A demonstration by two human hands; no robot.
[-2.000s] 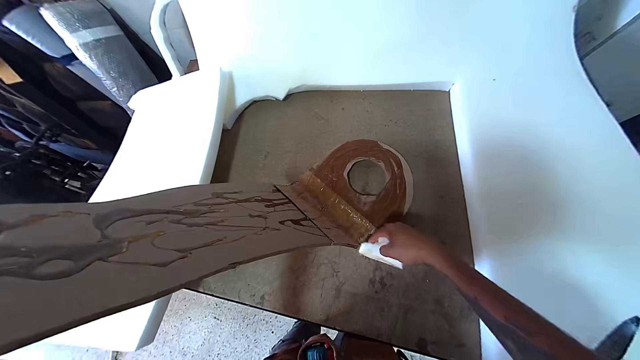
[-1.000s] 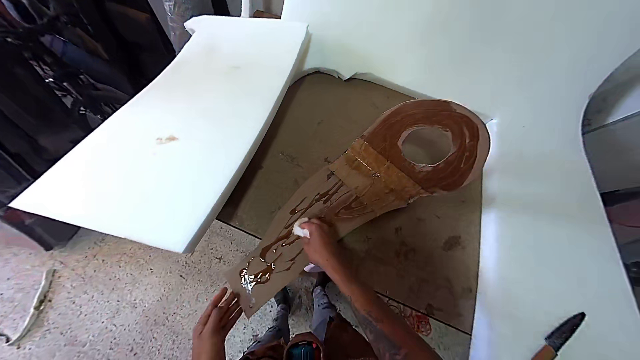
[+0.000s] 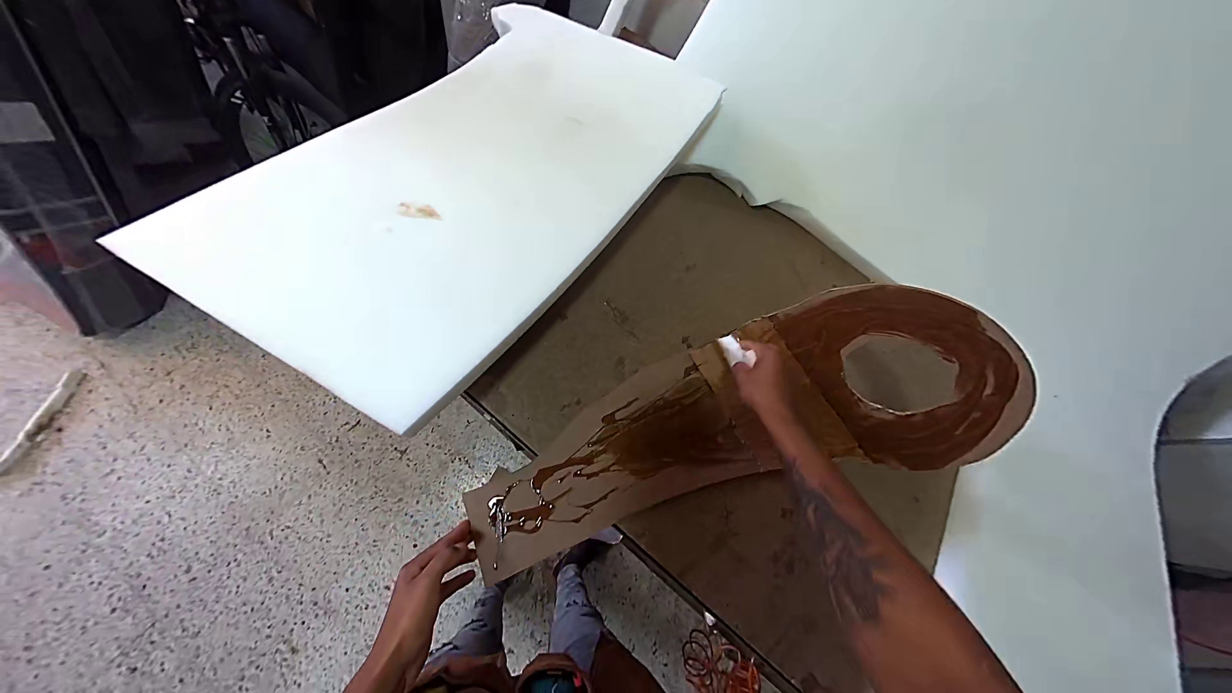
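Observation:
A long brown board-like piece [image 3: 616, 481] lies slantwise over the brown tabletop, its narrow end past the table's edge. Glossy brown liquid covers it in streaks and puddles, with a smoother spread patch near the middle. At its upper right is a rounded end with an oval hole [image 3: 900, 373], coated reddish brown. My right hand [image 3: 765, 375] grips a small white pad [image 3: 737, 351] against the tape-like band [image 3: 804, 385] across the piece. My left hand [image 3: 438, 568] touches the narrow end at its left edge, thumb and fingers apart; whether it pinches the edge is not clear.
A white foam slab [image 3: 481, 192] with a brown smear juts out at upper left. A large white foam sheet [image 3: 962, 173] borders the brown tabletop [image 3: 664, 279] at the right. An orange coiled cord [image 3: 717, 664] is by the table's lower edge. Bicycle parts stand at upper left.
My right hand has moved up and right along the piece to the band, and the brown liquid is spread wider behind it. Two seconds ago the narrow part pointed left; it now points lower left.

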